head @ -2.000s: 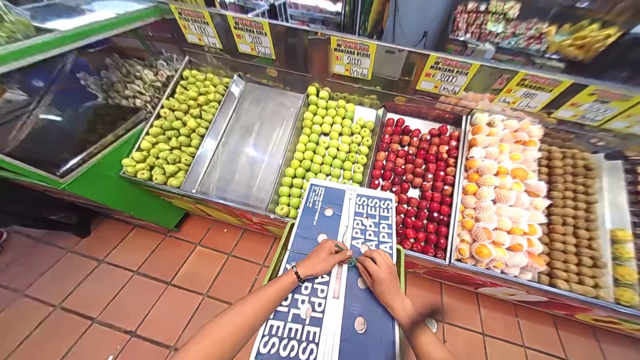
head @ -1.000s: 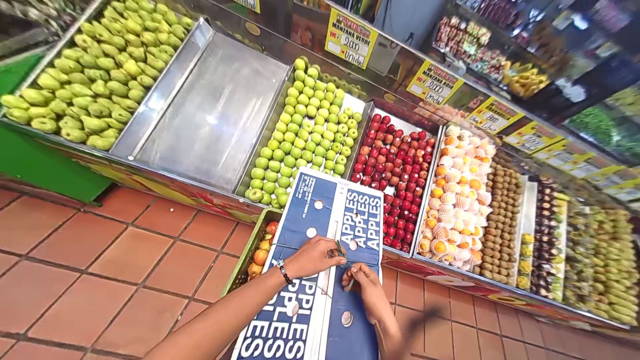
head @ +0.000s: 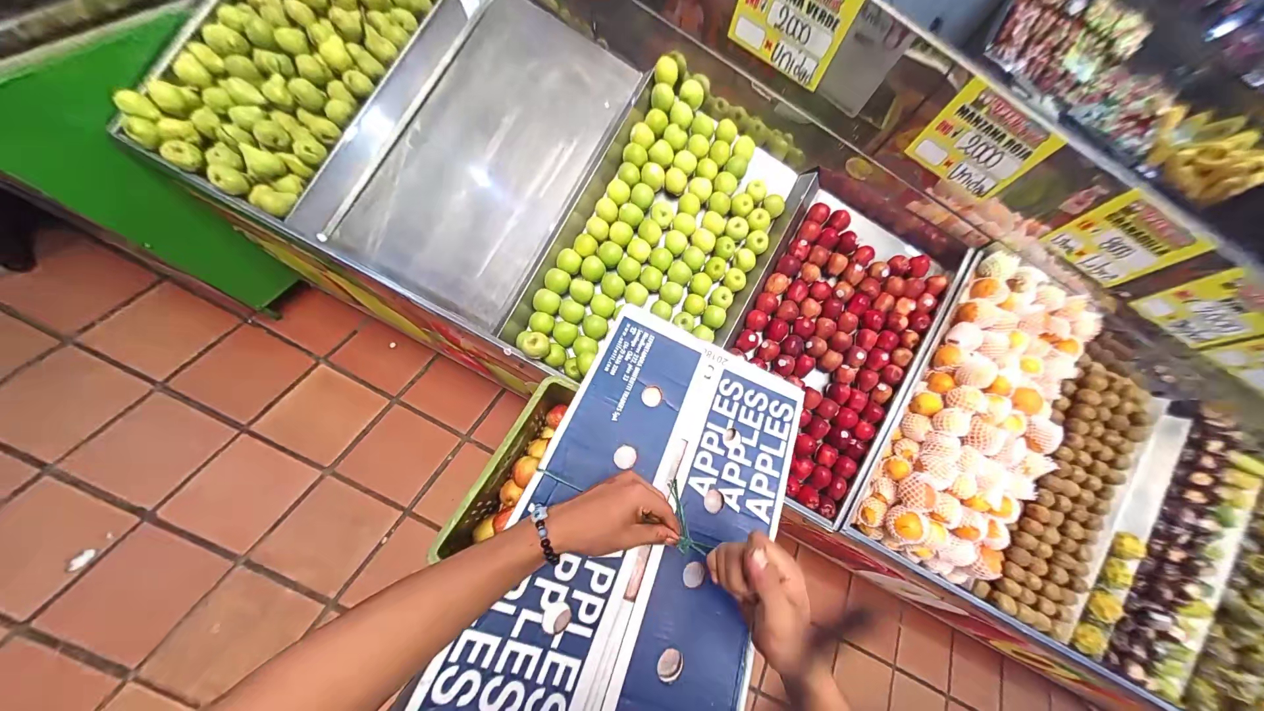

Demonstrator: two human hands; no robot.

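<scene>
A blue and white cardboard apple box (head: 602, 434) with round holes lies before me, over a green plastic crate (head: 464, 518) holding red-yellow apples. Green string (head: 681, 518) runs across the box top and bunches near its middle. My left hand (head: 622, 515), with a beaded bracelet on the wrist, pinches the string between thumb and fingers just above the cardboard. To its right, my right hand (head: 762, 592) is curled with fingertips together, at the string's other side; the string runs toward it over the box.
Behind the box a sloping display holds pears (head: 267, 89), a bare metal tray (head: 474, 158), green apples (head: 662, 227), red apples (head: 849, 336), net-wrapped fruit (head: 968, 425) and kiwis (head: 1076, 484). Yellow price signs (head: 987, 138) stand above. The floor has terracotta tiles (head: 316, 415).
My hands, close together on the string before, are now farther apart, the right one moved toward the box's right edge. The view has shifted and tilted, showing more of the crate of apples.
</scene>
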